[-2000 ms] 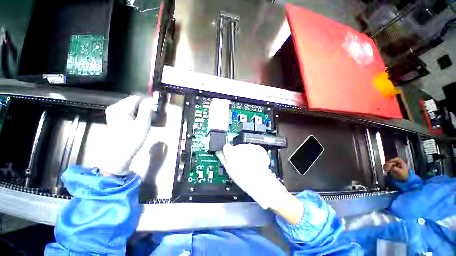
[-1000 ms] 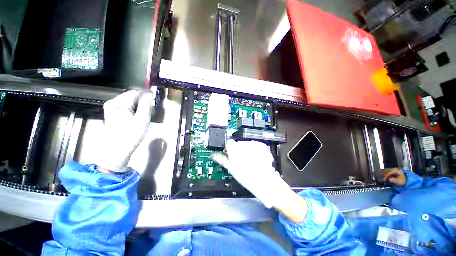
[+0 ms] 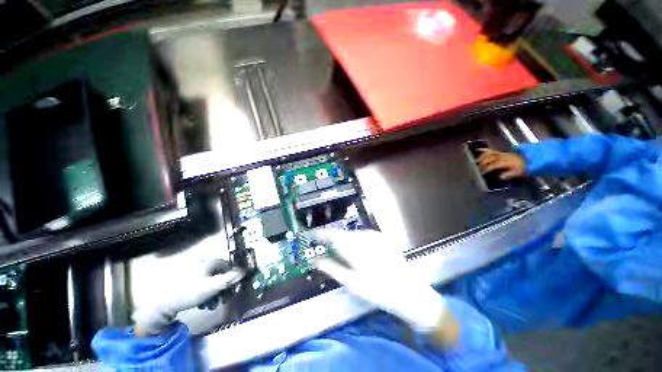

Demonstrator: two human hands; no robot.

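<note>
A green circuit board [image 3: 294, 251] lies in a black carrier [image 3: 279, 296] on the conveyor in front of me. A large pale block [image 3: 262, 187] and a dark grey block [image 3: 274, 222] stand on its left part. A dark bar [image 3: 327, 196] crosses its upper right. My left hand [image 3: 178, 282], white-gloved, is at the carrier's left edge, fingertips pointing at it. My right hand [image 3: 381, 272], white-gloved and blurred, is over the board's lower right, hiding that corner. Blur hides whether either hand grips anything.
A neighbour's bare hand [image 3: 501, 163] is on the smartphone [image 3: 485, 176] to the right. A red sheet [image 3: 428, 69] lies beyond the rail [image 3: 290, 147]. A black bin [image 3: 43, 167] with a small green board [image 3: 83, 183] is at upper left. Another board [image 3: 11, 312] is at far left.
The view has turned and shifted. My left hand has come lower beside the carrier, and my right hand has moved off the dark bar towards the lower right. The neighbour's hand has reached the smartphone.
</note>
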